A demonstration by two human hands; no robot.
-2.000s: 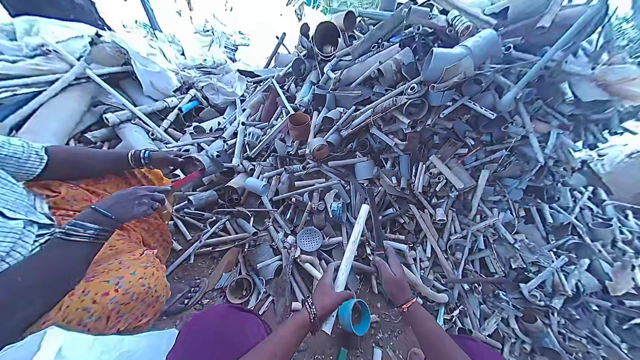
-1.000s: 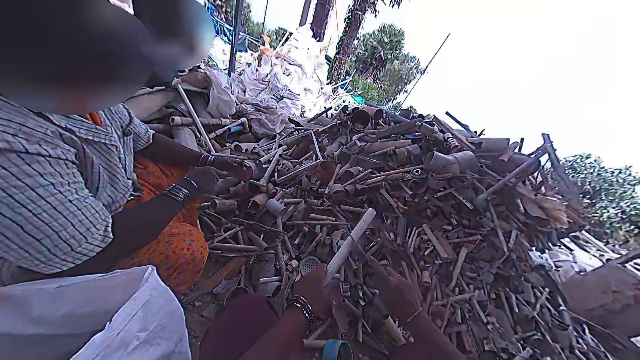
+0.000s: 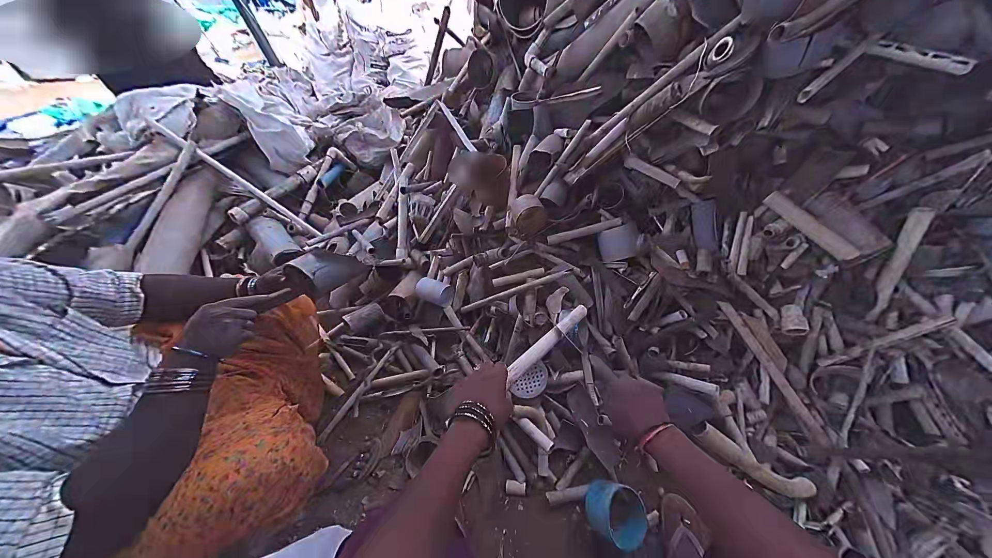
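My left hand (image 3: 480, 397) grips a white plastic pipe (image 3: 546, 343), which slants up to the right over the heap. To its right, my right hand (image 3: 632, 403) is by a thin dark strip (image 3: 587, 372); the blur hides whether its fingers close on it. A perforated round disc (image 3: 530, 380) lies just behind the white pipe. On the ground between my forearms is a blue pipe ring (image 3: 616, 513). At the left, a co-worker's hand (image 3: 221, 324) is near a grey pipe piece (image 3: 322, 271).
A large heap of scrap plastic pipes (image 3: 674, 232) rises ahead and to the right. White sacks (image 3: 271, 128) lie at the back left. The co-worker sits close at my left, in an orange patterned cloth (image 3: 248, 434). A sandal (image 3: 683, 527) is near the blue ring.
The view has tilted down since one second ago. The white pipe stays in my left hand throughout. The co-worker's hands have shifted, and a grey pipe piece now shows by them.
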